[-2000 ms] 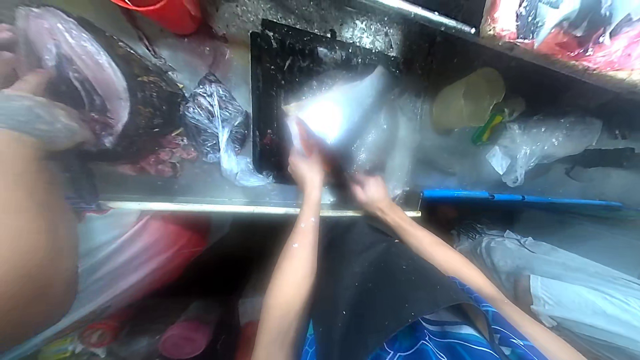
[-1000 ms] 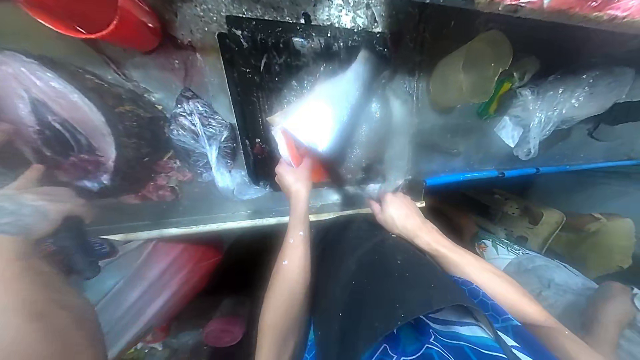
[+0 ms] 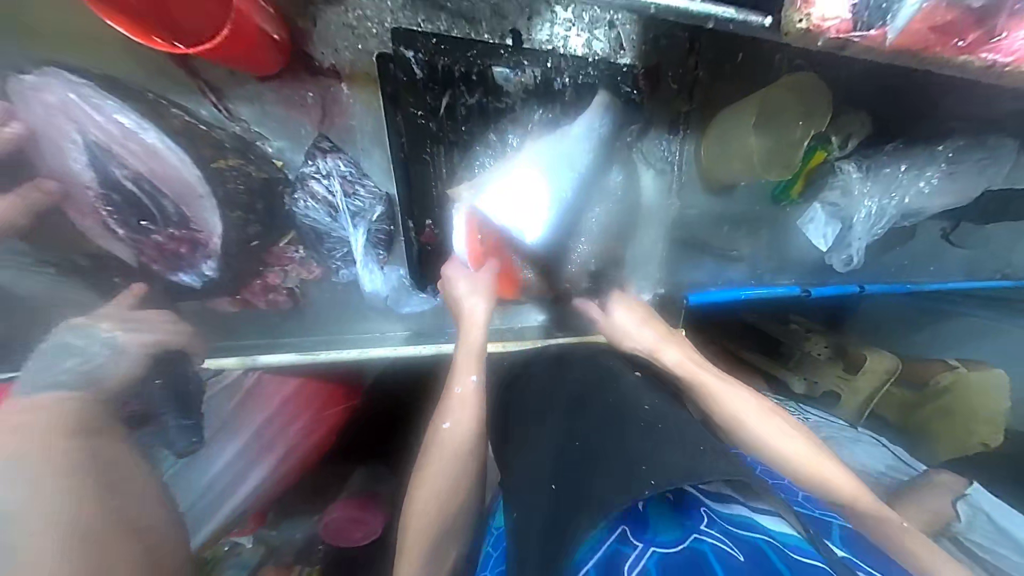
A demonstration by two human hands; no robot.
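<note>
A large piece of fish with pale shiny skin and orange flesh lies on a black cutting board. My left hand grips its near left corner, where the orange flesh shows. At the near right side of the fish is my right hand, fingers curled beside a dark, blurred shape; what it holds, if anything, cannot be made out. Clear plastic wrap or film seems to lie right of the fish. A dark bundle in clear plastic sits left of the board.
At left, a co-worker's hand is near a large cut fish and holds something dark; another hand touches that fish. A red bucket stands behind. To the right are a translucent container, a plastic bag and a blue pole.
The co-worker's near hand was up at the large fish two seconds ago and is now lower, near the table's front edge. My left hand stays on the fish piece.
</note>
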